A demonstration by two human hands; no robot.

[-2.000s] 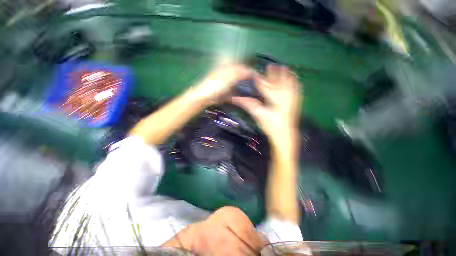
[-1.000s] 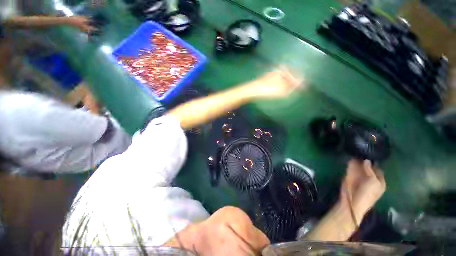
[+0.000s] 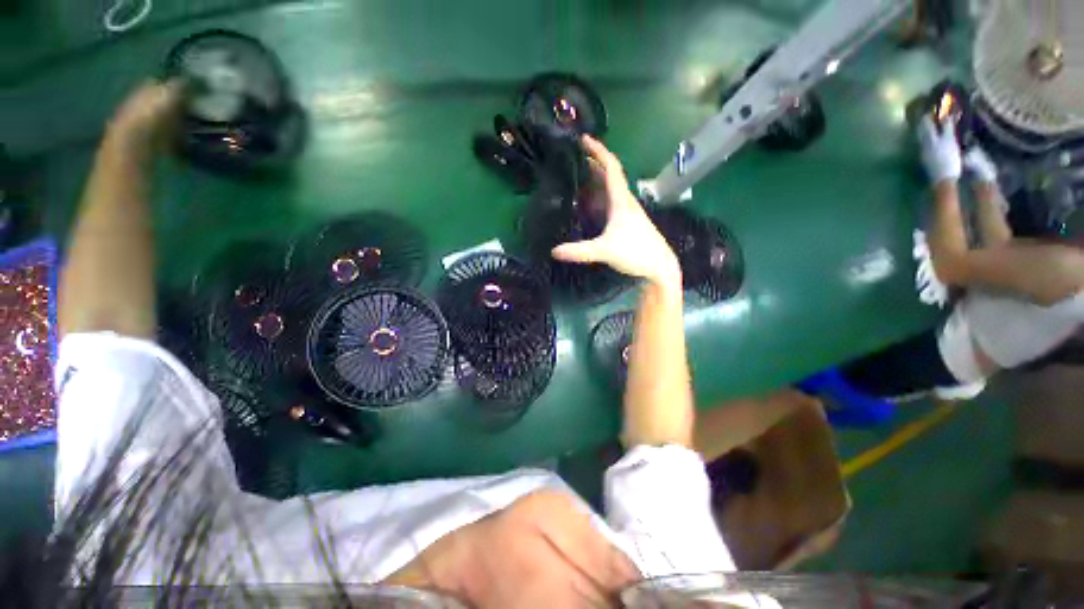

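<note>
My left hand (image 3: 149, 110), blurred, is at upper left with its fingers on the left rim of an open fan unit (image 3: 228, 77); a pale blade shows inside. My right hand (image 3: 630, 238) is right of centre, thumb and fingers spread around dark fan parts; whether it grips one is unclear. A closed fan (image 3: 565, 111) with a shiny centre badge stands just beyond it. Loose black front grilles overlap in front of me, one flat and clear (image 3: 380, 343), others at left (image 3: 268, 324) and right (image 3: 493, 295).
A blue bin (image 3: 33, 438) of copper-red parts is at the left edge. A slanted grey metal post (image 3: 779, 95) rises beyond my right hand. An open carton (image 3: 791, 476) is below the bench edge at right. A co-worker's white-gloved hands (image 3: 943, 155) work at far right.
The view has turned right, so the blue bin is now at the left edge. My left hand has reached the open fan unit. My right hand has left the fan it was beside.
</note>
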